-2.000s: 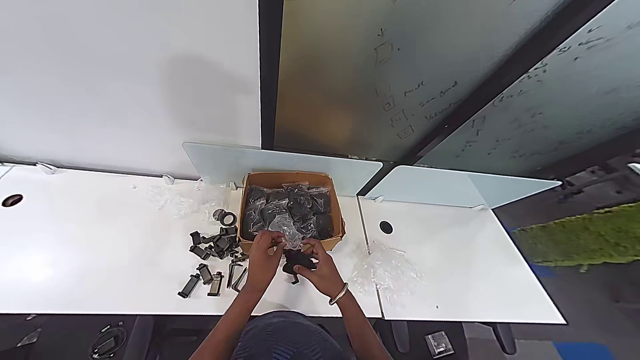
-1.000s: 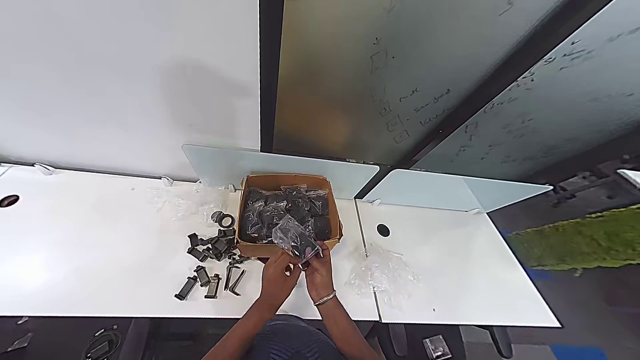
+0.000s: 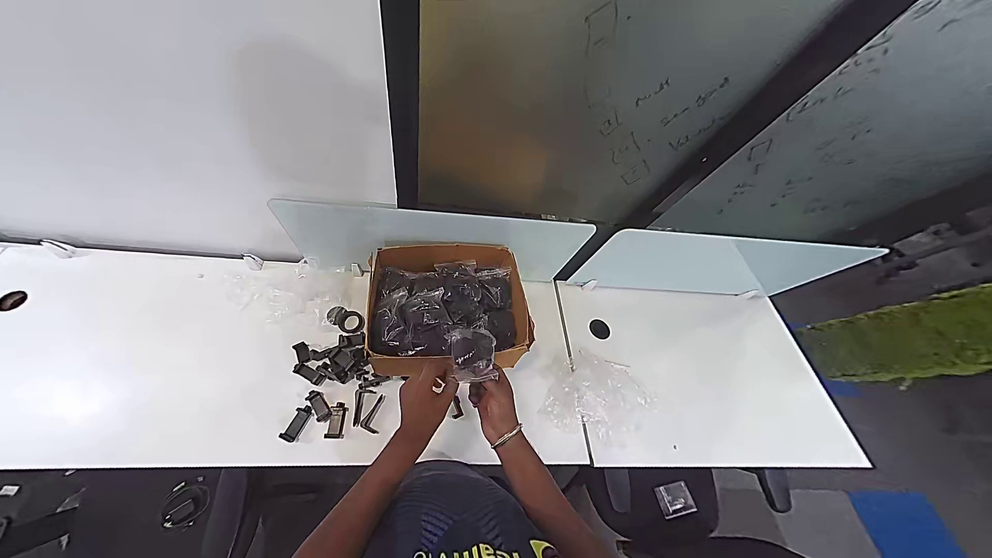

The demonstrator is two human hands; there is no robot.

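My left hand (image 3: 425, 397) and my right hand (image 3: 494, 403) hold the lower edge of a clear plastic bag with a dark item inside (image 3: 472, 353), just over the front edge of an open cardboard box (image 3: 403, 365). Several similar bagged dark items (image 3: 426, 310) fill the box. A small black part (image 3: 457, 408) lies on the white table between my hands. Left of the box are a pile of black plastic parts (image 3: 337, 360), two thin black angled pieces (image 3: 373, 414), several separate black clamp-like parts (image 3: 335, 421) and dark rolls of tape or rings (image 3: 351, 322).
Crumpled clear plastic bags lie on the table right of the box (image 3: 601, 391) and behind the pile at left (image 3: 287, 291). Glass dividers (image 3: 449, 232) stand along the back edge. Chairs (image 3: 659, 504) are below the front edge, one with a small packet (image 3: 675, 500) on it.
Two seconds ago my hands had a black item near the bag, in front of the box. Now the bag is held up at the box's front edge with a dark item inside.
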